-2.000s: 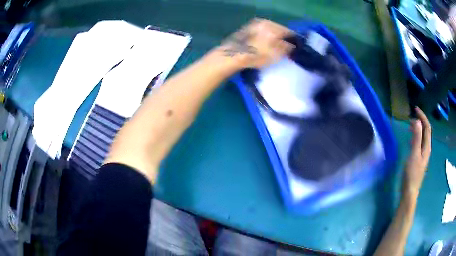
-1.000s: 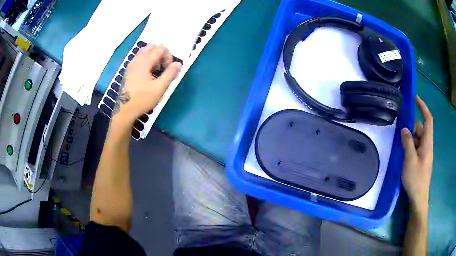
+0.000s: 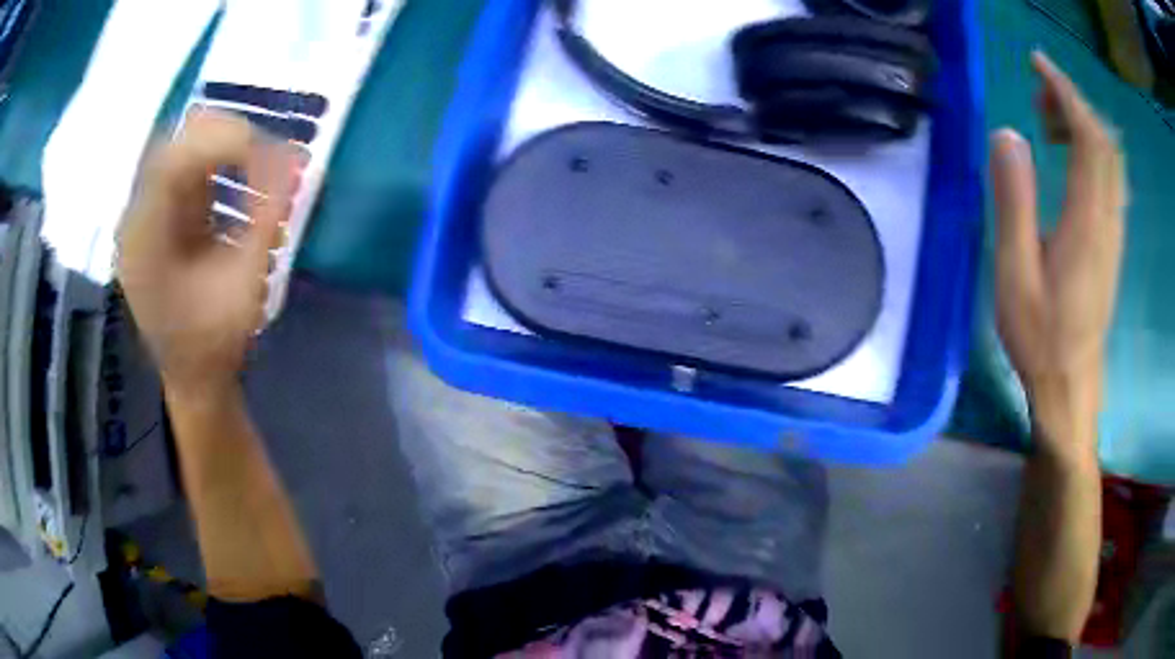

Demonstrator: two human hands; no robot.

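My left hand (image 3: 213,232) is over the pad sheet (image 3: 303,58) on the left, blurred, with fingers curled; whether it holds a pad is not clear. Dark strips show on the sheet around the hand. My right hand (image 3: 1063,258) is open beside the right rim of the blue tray (image 3: 445,309), apart from it. The black oval base unit (image 3: 683,251) lies flat in the near part of the tray, small holes showing. The black over-ear headphones (image 3: 831,77) lie behind it, cut off by the top edge.
White backing paper (image 3: 97,155) lies left of the pad sheet on the teal bench (image 3: 374,193). Pale machine parts (image 3: 32,373) stand at the far left. The wearer's legs are below the tray, whose near rim extends past the bench edge. A red object (image 3: 1124,554) is at the lower right.
The view has shifted, so the tray appears further left and higher. My right hand has come away from the tray rim and opened. My left hand is still over the pad sheet.
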